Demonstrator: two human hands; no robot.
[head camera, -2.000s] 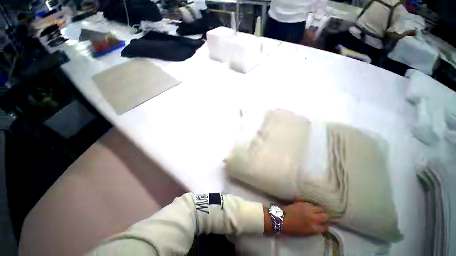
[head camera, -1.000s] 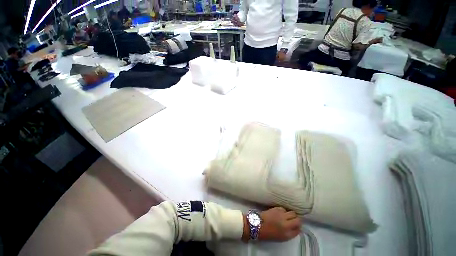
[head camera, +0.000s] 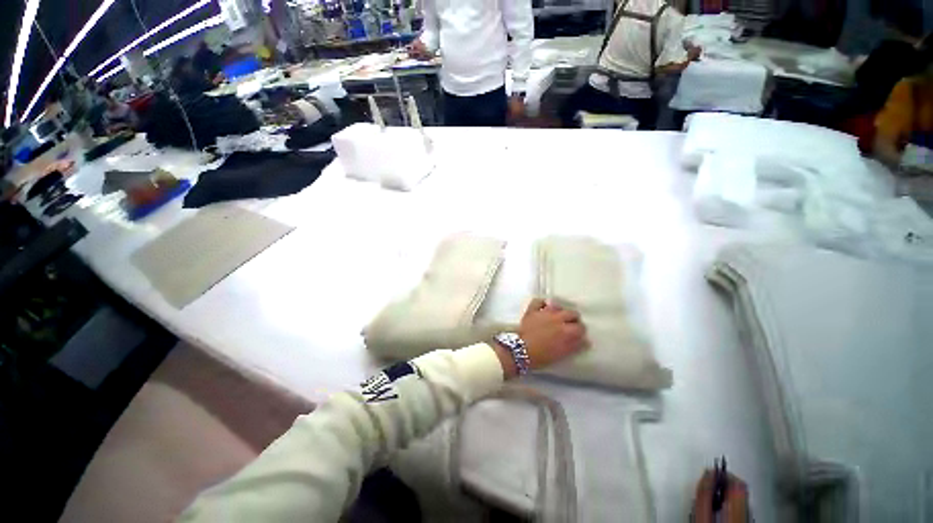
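A folded-back beige panel stack with a deep U gap lies in front of me. My left hand, with a watch on its wrist, lies on the stack beside the gap; its fingertips are unclear, so I cannot tell whether it grips the layers. Nearer to me, white panels with curved, grey-beige layered edges lie at the table edge. My right hand is cut off by the bottom edge and holds small dark snips, tips pointing up.
A second white panel stack with layered edges lies at right, crumpled white pieces beyond it. A beige sheet, white bundle, dark fabric and blue tray lie farther left on the white table. People are beyond.
My left hand has moved from the stack's near folded edge up onto the beige layers by the gap. My right hand with the snips has come into view. The view has shifted right.
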